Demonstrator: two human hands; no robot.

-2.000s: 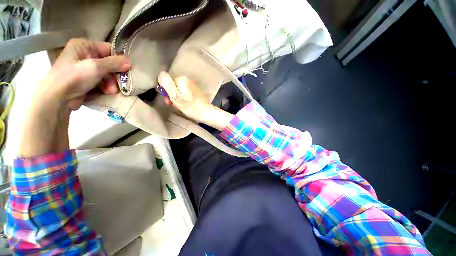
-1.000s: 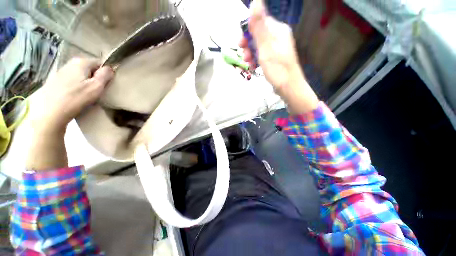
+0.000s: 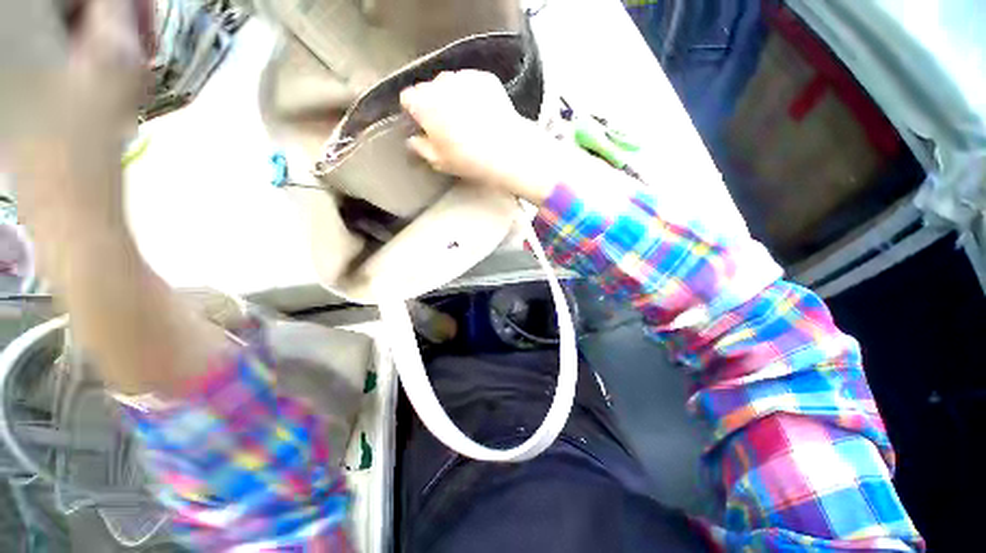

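A beige tote bag (image 3: 468,246) lies open on the white-covered table, its pale handle loop (image 3: 427,405) hanging over the front edge toward my lap. The inner zip pocket (image 3: 378,175) is pulled up in the bag mouth. My right hand (image 3: 465,121) is at the pocket's opening, fingers curled over its edge; no tool shows in it. My left hand (image 3: 114,49) is raised at the top left, away from the bag, heavily blurred; its fingers cannot be made out. Blue-wrapped hardware (image 3: 279,170) shows left of the pocket.
A green-handled tool (image 3: 600,149) lies on the white table (image 3: 195,205) right of the bag. Grey-brown pieces are piled at the far left. Another bag (image 3: 324,367) sits below the table edge at the lower left. A person's blue clothing (image 3: 697,43) shows at the top right.
My left hand has let go of the pocket edge and moved up and left. My right hand has come back from the right onto the pocket; the purple item seen in it no longer shows.
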